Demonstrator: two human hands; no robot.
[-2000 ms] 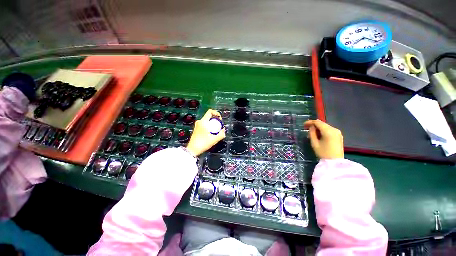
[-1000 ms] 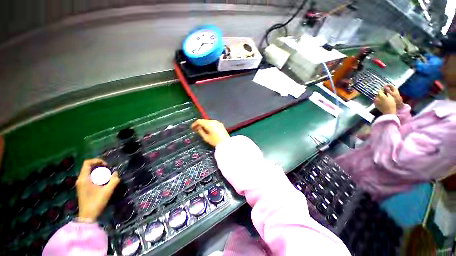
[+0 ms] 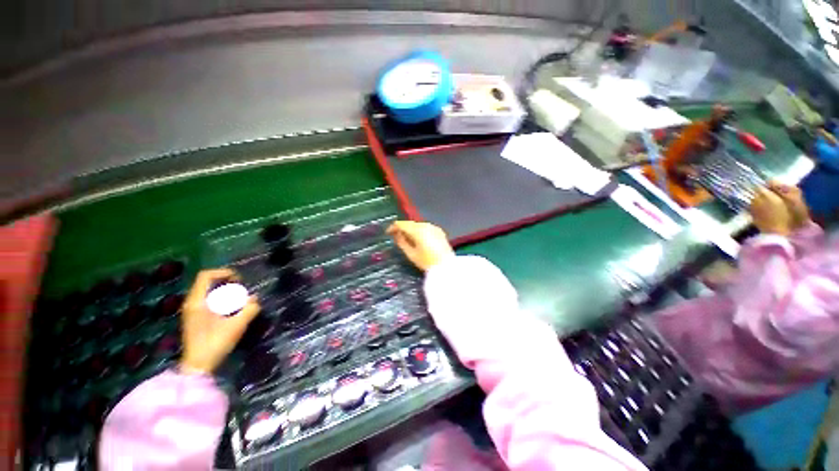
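Note:
My left hand (image 3: pixel 211 324) holds a round part (image 3: pixel 227 299) with its pale face up, over the left side of the part-filled clear tray. My right hand (image 3: pixel 421 245) is at the tray's far right corner, beside the red-edged mat; its fingers are curled and I cannot tell if they touch the tray. The part-filled tray (image 3: pixel 361 314) has a column of black parts (image 3: pixel 276 243) at its left, patterned pockets with red glints, and a near row of shiny silvery parts (image 3: pixel 350 392). A second tray of dark parts (image 3: pixel 135 317) lies to the left. The picture is blurred.
A black mat with red edge (image 3: pixel 478 189) bears a blue clock (image 3: pixel 415 87), a small white box (image 3: pixel 481 108) and white paper (image 3: pixel 554 164). A grey-beige device (image 3: pixel 603 118) stands beyond. At right, another person's hands (image 3: pixel 779 208) are over a tray. An orange-red board (image 3: pixel 22 313) shows at left.
The view has turned to the right since the first frame, then slightly back left. My left hand still holds the pale-faced part, and my right hand stays near the tray's far right corner.

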